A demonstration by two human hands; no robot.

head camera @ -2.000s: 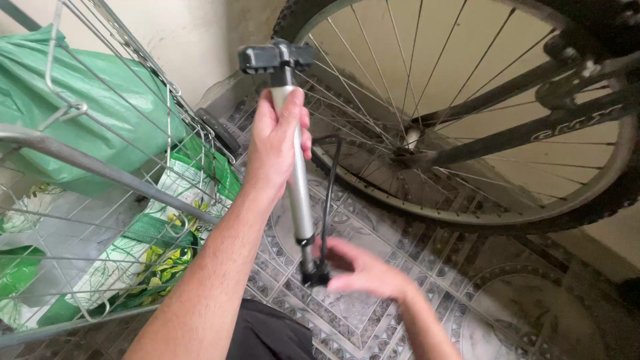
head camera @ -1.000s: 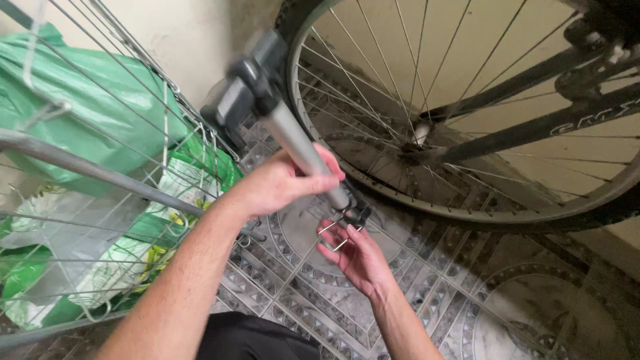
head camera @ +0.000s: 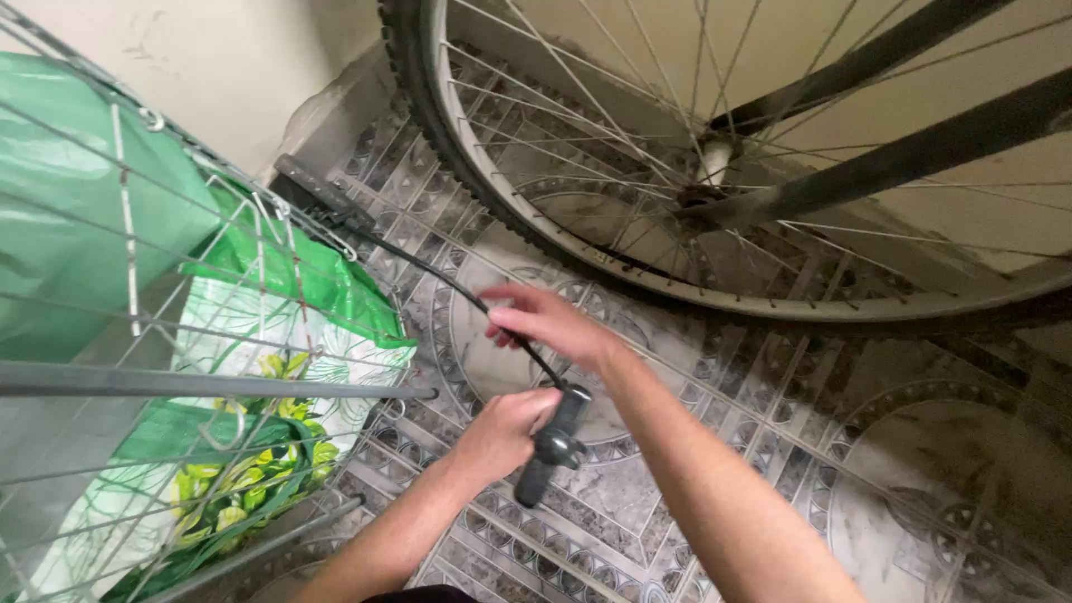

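The black T-shaped handle of a bicycle hand pump (head camera: 553,452) is near the middle, seen from its handle end. My left hand (head camera: 507,431) is shut on the pump just behind that handle; its barrel is mostly hidden. A thin black hose (head camera: 435,272) runs from beside the pump up and left to a dark object at the floor's edge. My right hand (head camera: 544,322) is at the hose with curled fingers; whether it grips the hose is unclear. The spoked bicycle wheel (head camera: 536,226) stands just beyond my hands.
At left is a wire rack (head camera: 209,391) holding a green plastic bag (head camera: 75,201) and a green and white patterned bag (head camera: 218,318). A dark object (head camera: 322,197) lies by the rack near the wall. The bicycle fork (head camera: 888,167) reaches in from the right over patterned floor tiles (head camera: 620,511).
The pump's handle was up and away from me; now it points down toward me. My right hand has moved from the pump's lower end to the hose, which now stretches away to the upper left.
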